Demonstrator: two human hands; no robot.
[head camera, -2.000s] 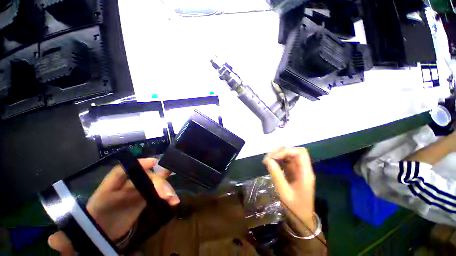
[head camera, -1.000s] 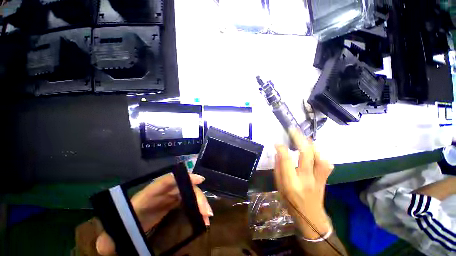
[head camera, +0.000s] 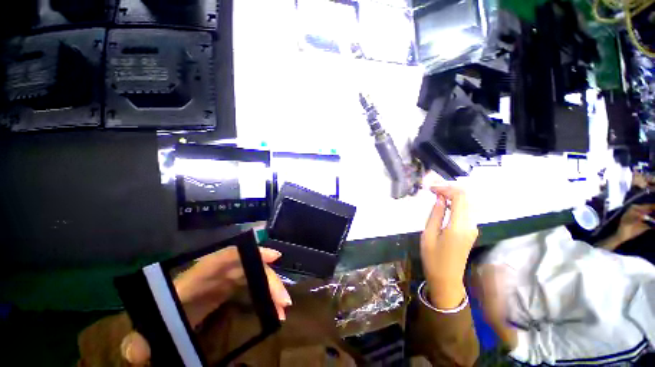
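Note:
My left hand holds a black front panel with a clear window and a pale strip, tilted at the lower left. A black display unit with a dark screen lies at the table edge just right of the panel. My right hand is raised at the table's front edge, fingertips close together, by the handle end of a grey screwdriver. Whether it touches the tool or pinches something thin cannot be told. Two panels in clear film lie side by side behind the display unit.
Foam trays with black housings stand at the upper left. Black units are piled right of the screwdriver, with a clear plastic case behind. Crumpled clear film lies at lap level. A person in a white garment sits at the right.
The view has shifted. My right hand has closed its fingertips and moved from over the screwdriver's handle to just right of it. The screwdriver is turned more upright. My left hand still holds the panel.

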